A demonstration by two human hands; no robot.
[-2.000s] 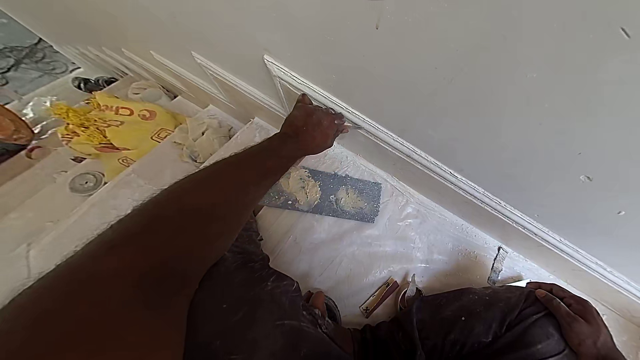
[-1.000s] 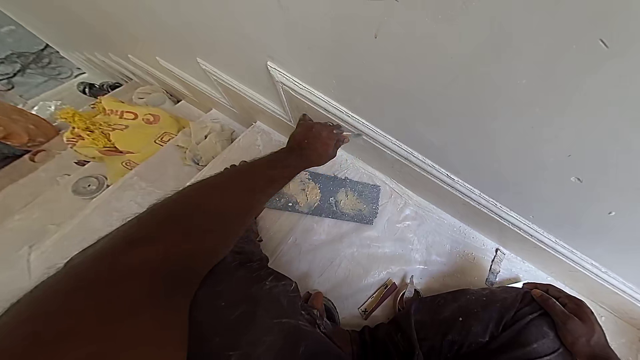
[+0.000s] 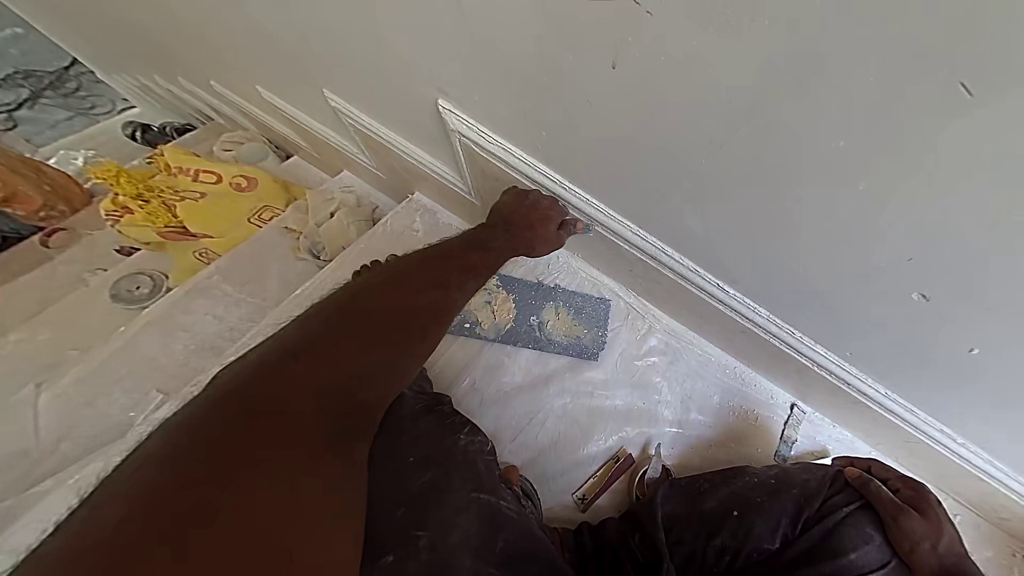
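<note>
My left hand [image 3: 532,224] reaches out to the white wall moulding [image 3: 680,268], closed round a small thin tool [image 3: 586,229] of which only a greyish tip shows. That tip is at the lower edge of the moulding, right of its pointed corner. Below the hand, a grey rectangular board [image 3: 572,320] with dabs of cream filler lies on the plastic-covered stair surface [image 3: 528,400], partly hidden by my forearm. My right hand [image 3: 912,504] rests on my right knee and holds nothing that shows.
A putty-smeared strip [image 3: 789,432], a small box [image 3: 602,478] and a roll of tape [image 3: 642,480] lie near my legs. On the lower steps at left are a yellow printed bag [image 3: 232,200], a round tin or lid [image 3: 138,288], crumpled cloth [image 3: 332,220] and dark shoes [image 3: 156,132].
My left hand has moved slightly right along the moulding with the small tool. My right hand stays on the knee. The brown-orange thing at far left has shifted.
</note>
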